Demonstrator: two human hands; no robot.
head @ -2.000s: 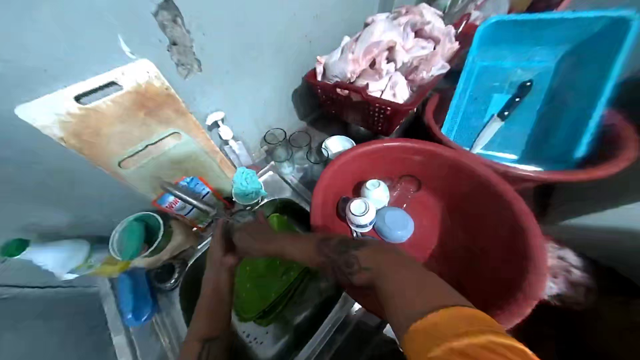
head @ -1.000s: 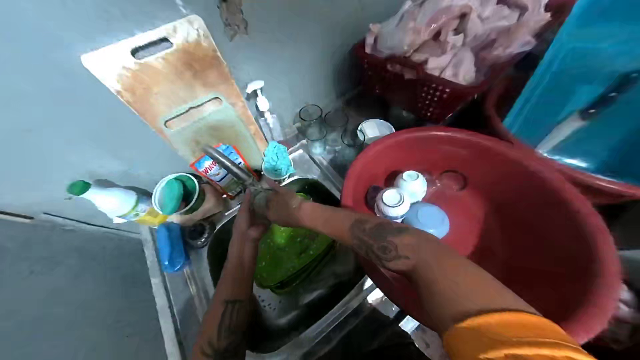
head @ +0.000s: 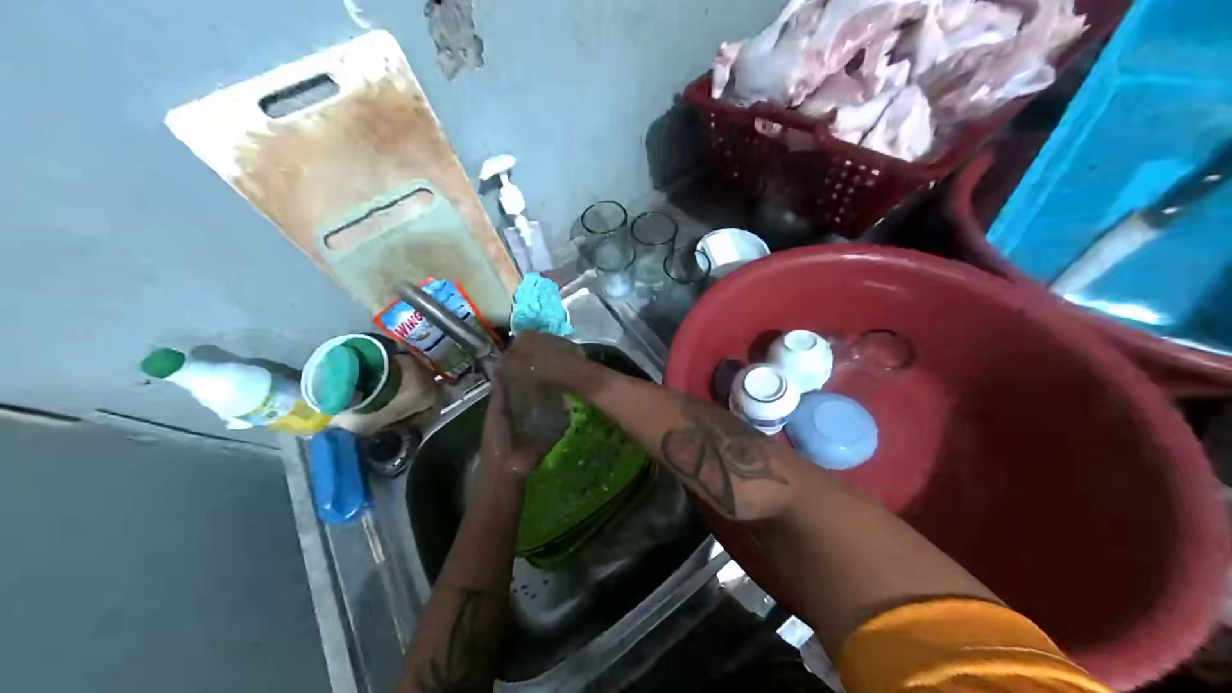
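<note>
Under the metal faucet point(head: 448, 322), my two hands meet over a steel sink point(head: 616, 640). A clear drinking glass point(head: 539, 414) sits between them. My left hand point(head: 507, 438) cups its lower side, and my right hand point(head: 544, 366) is at its upper end, the fingers partly hidden. Green plates point(head: 587, 486) lie stacked in the sink below the glass. To the right, a large red basin point(head: 1039, 481) holds white cups point(head: 802, 360), a light blue bowl point(head: 833, 430) and a clear glass point(head: 885, 350).
Cutting boards point(head: 356, 173) lean on the wall beside a pump bottle point(head: 520, 217). Several glasses point(head: 616, 255) stand behind the sink. Raw poultry point(head: 895, 72) fills a red basket point(head: 808, 168). A knife point(head: 1145, 226) lies in a blue tub point(head: 1088, 164). A bottle point(head: 236, 390) and blue brush point(head: 337, 476) sit left.
The view has shifted toward the left since the earliest frame. Both hands stay together beneath the faucet; the glass between them shows more plainly now.
</note>
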